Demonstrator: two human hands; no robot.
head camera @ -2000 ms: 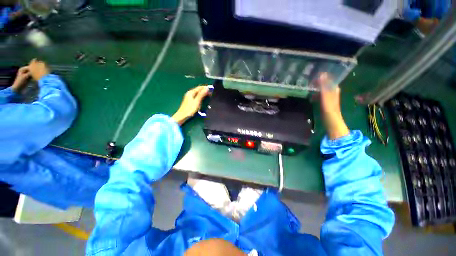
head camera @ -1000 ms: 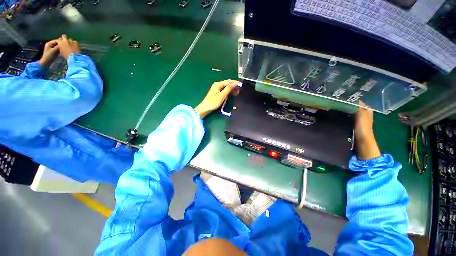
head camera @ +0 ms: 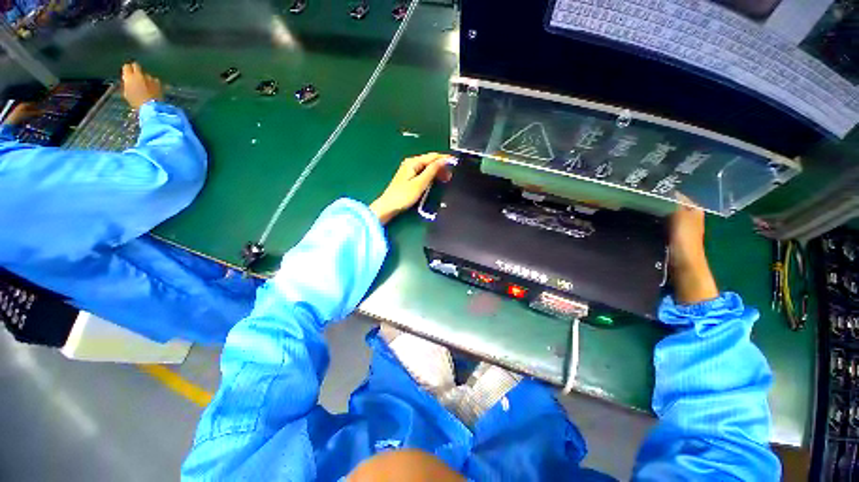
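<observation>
The black machine base (head camera: 556,247) sits on the green bench, with red digits and a glowing red switch on its front edge. The locating fixture (head camera: 548,220) shows at its rear centre; I cannot tell if a part is in it. The clear guard (head camera: 612,151) with a warning triangle is above the base's rear. My left hand (head camera: 412,185) is at the left side handle (head camera: 429,200), fingertips at its rear end. My right hand (head camera: 690,247) is beside the base's right side, its fingertips near the guard's lower edge; its grip is hidden.
A parts tray (head camera: 840,348) is at the right edge, beside loose wires (head camera: 789,282). The machine housing (head camera: 603,66) rises behind the guard. A pale hose (head camera: 330,141) crosses the bench at left. Several small black parts (head camera: 267,88) lie beyond it. Another worker's sleeve (head camera: 104,188) is at far left.
Since the oldest frame the view has shifted, and my right hand has moved down from over the guard to the base's right side. My left hand stays at the handle. The other worker's hands have moved apart.
</observation>
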